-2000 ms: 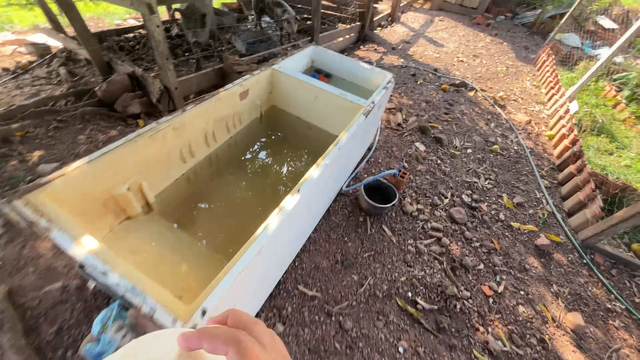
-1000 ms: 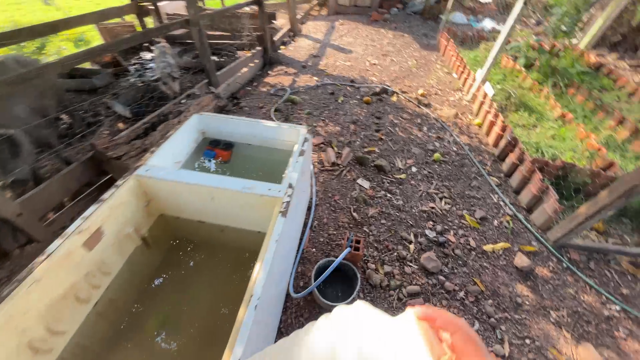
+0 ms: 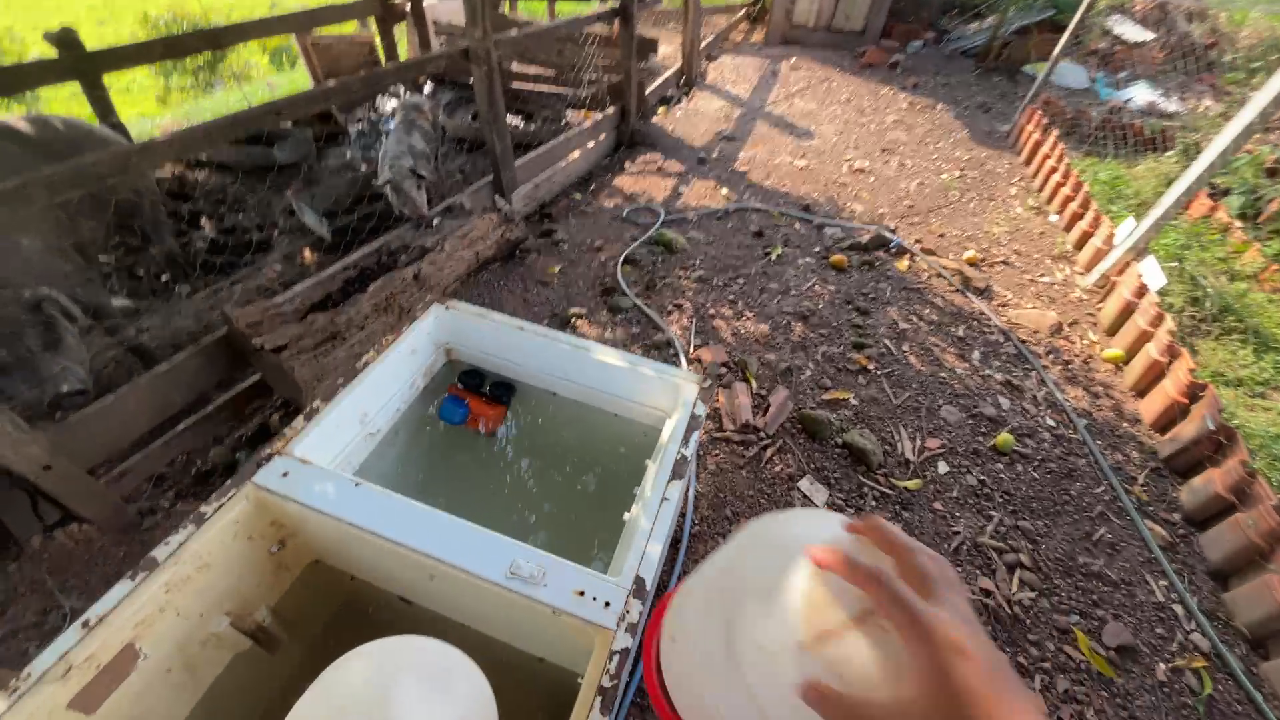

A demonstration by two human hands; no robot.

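Observation:
My right hand [image 3: 915, 625] lies with spread fingers against the side of a white plastic container with a red rim [image 3: 790, 610], at the lower right. A second white round container [image 3: 395, 685] shows at the bottom edge, over the large basin; what holds it is out of view. My left hand is not seen. An old refrigerator shell on its back forms a trough [image 3: 440, 520] in two parts, both with murky water. In the smaller part an orange and blue float valve [image 3: 478, 405] with black round parts sits near the far left corner.
A wooden and wire fence [image 3: 490, 110] runs along the left, with pigs [image 3: 408, 155] behind it. A hose [image 3: 1060, 400] curves over the stony ground. Clay roof tiles [image 3: 1150, 340] edge a grassy bed on the right. Stones and fallen fruit [image 3: 1004, 442] lie about.
The view has moved forward along the trough to its smaller part. The red rim and a second white container now show. The dark pot beside the trough is no longer seen.

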